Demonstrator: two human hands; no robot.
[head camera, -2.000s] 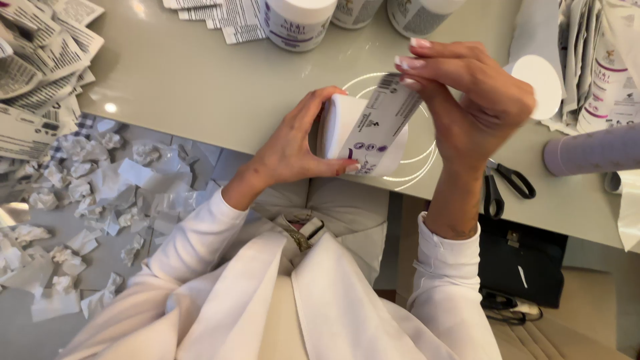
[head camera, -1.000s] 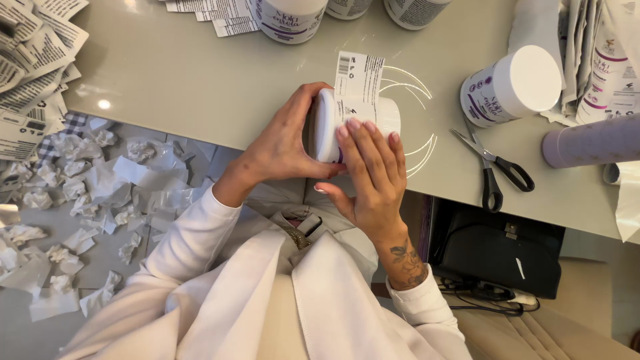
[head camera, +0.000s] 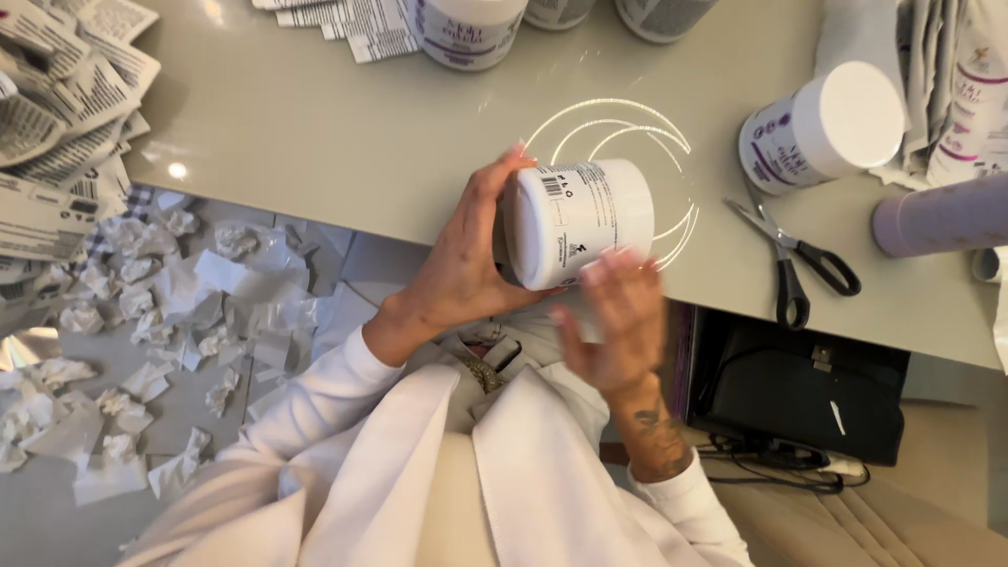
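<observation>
My left hand (head camera: 465, 252) grips a white plastic jar (head camera: 587, 224) by one end, the jar lying on its side in the air near the table's front edge. A printed label (head camera: 579, 213) with a barcode lies against the jar's curved wall. My right hand (head camera: 618, 315), blurred, is at the jar's lower side with its fingertips at the label; whether they touch cannot be told. Its fingers are extended and hold nothing. To the right, a labelled white jar (head camera: 819, 130) stands on the table, with black-handled scissors (head camera: 791, 252) in front of it.
More labelled jars (head camera: 466, 31) stand at the table's back. Stacks of printed labels (head camera: 63, 126) lie at the left and label sheets (head camera: 980, 102) at the right, near a purple roll (head camera: 945, 214). Crumpled backing paper (head camera: 189, 283) litters the floor; a black bag (head camera: 795, 386) sits below the table.
The label strip, partly raised off the jar in the earlier frames, now lies against its wall. My right hand has come down from the strip's upper end to the jar's lower side.
</observation>
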